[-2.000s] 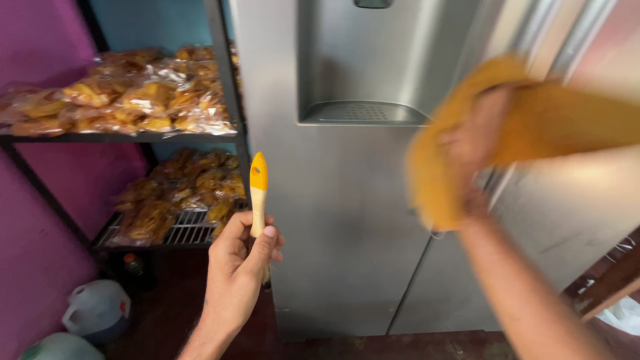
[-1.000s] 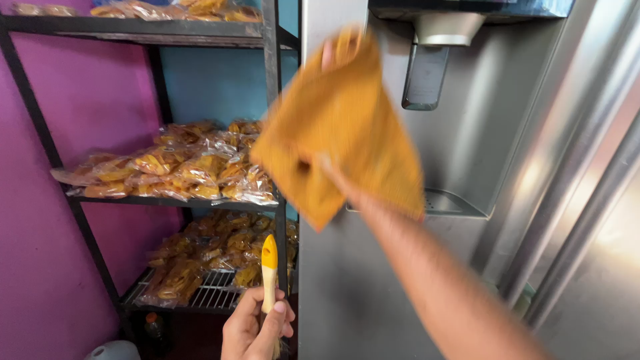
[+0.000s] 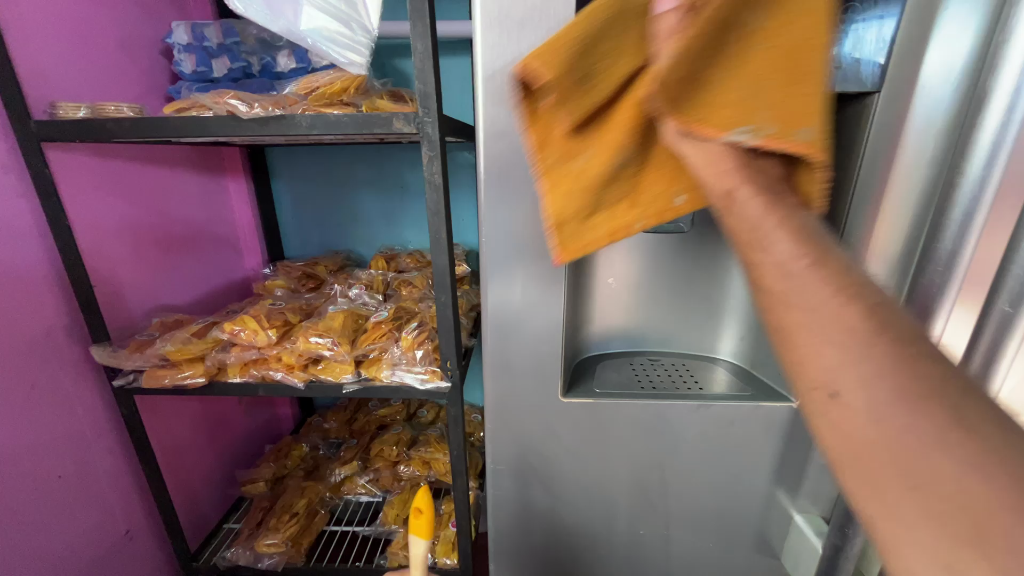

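An orange-yellow cloth (image 3: 608, 136), blurred by motion, is gripped by my right hand (image 3: 688, 80) against the upper front of a stainless steel refrigerator (image 3: 520, 448). Folds of the cloth hide most of that hand's fingers and part of the dispenser. Below it shows the dispenser recess with its perforated drip tray (image 3: 672, 376). At the bottom edge stands a wooden handle with a yellow tip (image 3: 421, 516), upright; only a sliver of my left hand (image 3: 408, 572) is in view at its base.
Left of the refrigerator is a black metal shelf rack (image 3: 436, 200) with bags of yellow-orange chips (image 3: 328, 328) on several levels. Blue packages (image 3: 232, 60) and a clear plastic bag (image 3: 320, 28) are at the top. Long metal door handles (image 3: 920, 160) run down the right side.
The cloth in my right hand has moved up the refrigerator front, from beside the drip tray to above the recess. The view has risen, leaving my left hand mostly out of frame.
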